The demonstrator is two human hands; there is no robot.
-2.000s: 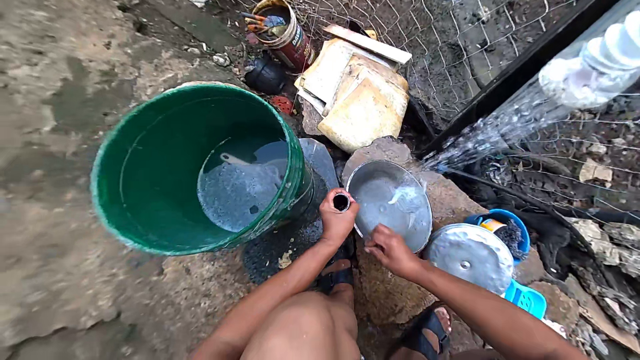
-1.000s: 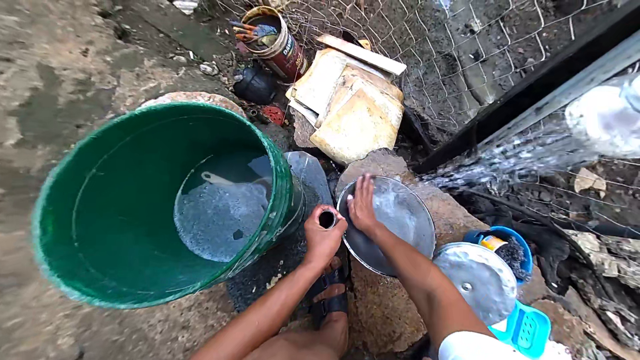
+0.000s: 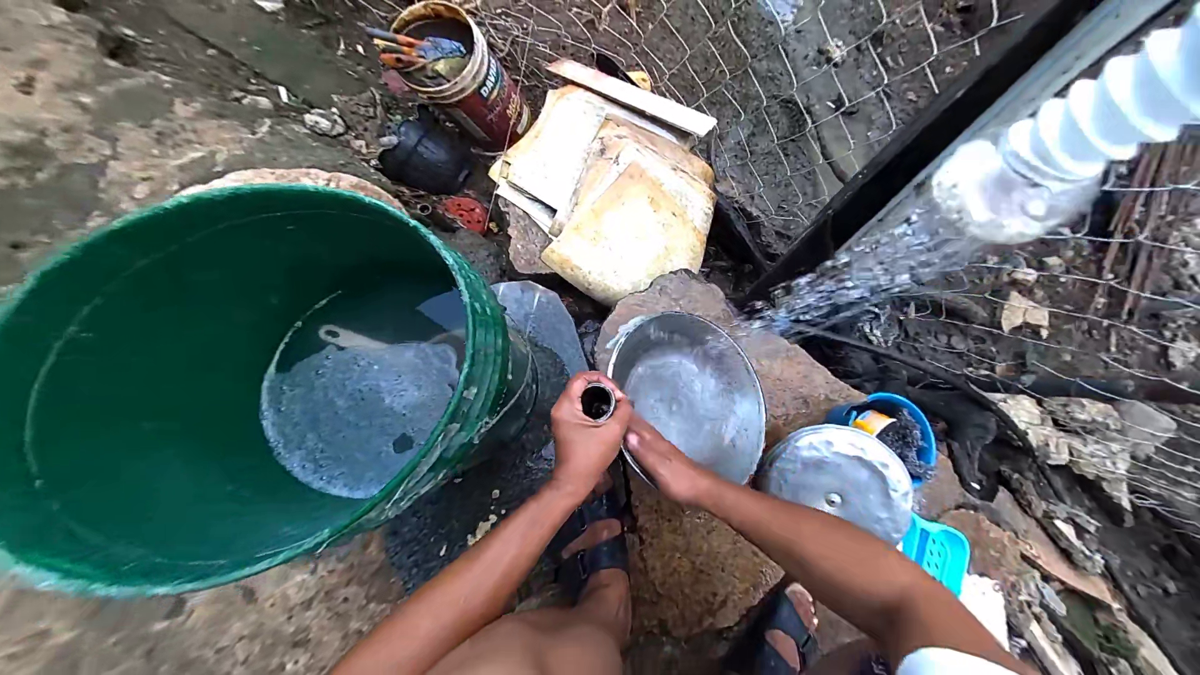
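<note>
My left hand (image 3: 589,436) is closed around a tube-like object (image 3: 597,402) with a dark, hollow round end facing up, at the left rim of a round metal pot (image 3: 694,398). Whether this tube is joined to the pot is hidden. Beside it, the fingers of my right hand (image 3: 664,461) lie against the pot's near left rim and touch my left hand; their grip is partly hidden. The pot stands tilted on a stone. A large green bucket (image 3: 141,375) on the left holds foamy water and a pale-handled utensil (image 3: 352,336). Right of the pot lies a round metal lid (image 3: 839,483).
Water pours from a white corrugated hose (image 3: 1078,131) at upper right. Beyond the lid are a blue container (image 3: 923,422) with a dark scourer and a turquoise plastic basket (image 3: 942,553). Stained flat panels (image 3: 647,225), a paint bucket (image 3: 502,103) and wire fencing (image 3: 806,84) stand farther back.
My right hand was spread over the inside of the pot one second ago; it has moved back to the near left rim, against my left hand. My left hand keeps its hold on the tube.
</note>
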